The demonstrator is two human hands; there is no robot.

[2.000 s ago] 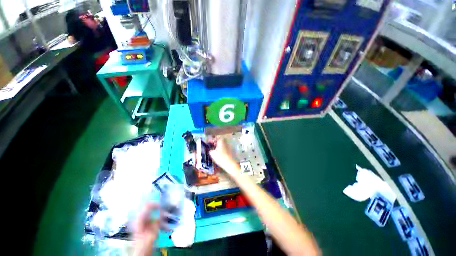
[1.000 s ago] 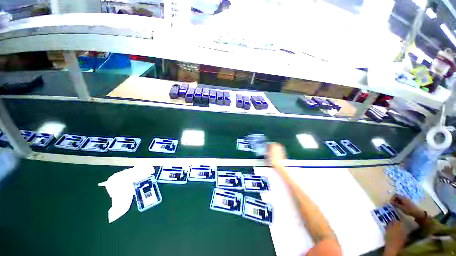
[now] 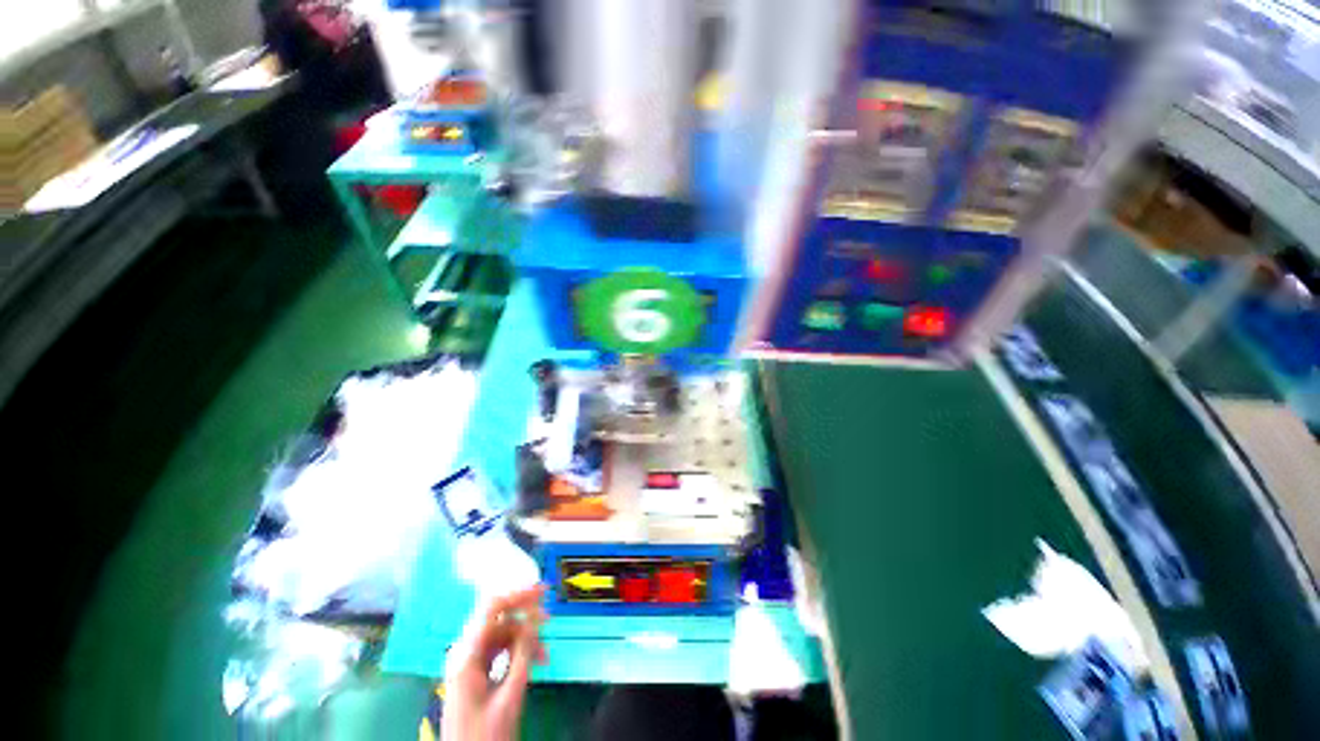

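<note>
My left hand (image 3: 497, 651) is at the front left of the turquoise table, fingers curled. A white, blurred piece (image 3: 495, 565) touches or lies just beyond the fingertips; I cannot tell if it is gripped. A panel (image 3: 466, 501) with a pale rim lies tilted just beyond it. In the press, a blurred panel-like piece (image 3: 582, 460) stands at the orange-brown fixture (image 3: 576, 507), left on the base plate (image 3: 707, 442). The blue press head (image 3: 641, 310) with the "6" is above and behind. My right hand is out of view.
A heap of clear film (image 3: 369, 492) is in a black-lined box at left. A white cloth (image 3: 760, 647) hangs at the table's front right. The control panel (image 3: 883, 275) stands behind right. Panels (image 3: 1107, 485) lie on the conveyor; a white wrap (image 3: 1064, 615) is on the green bench.
The view has swung from the conveyor back to the press. My right hand, earlier placing a panel on the belt, is out of view. My left hand is now visible at the press table.
</note>
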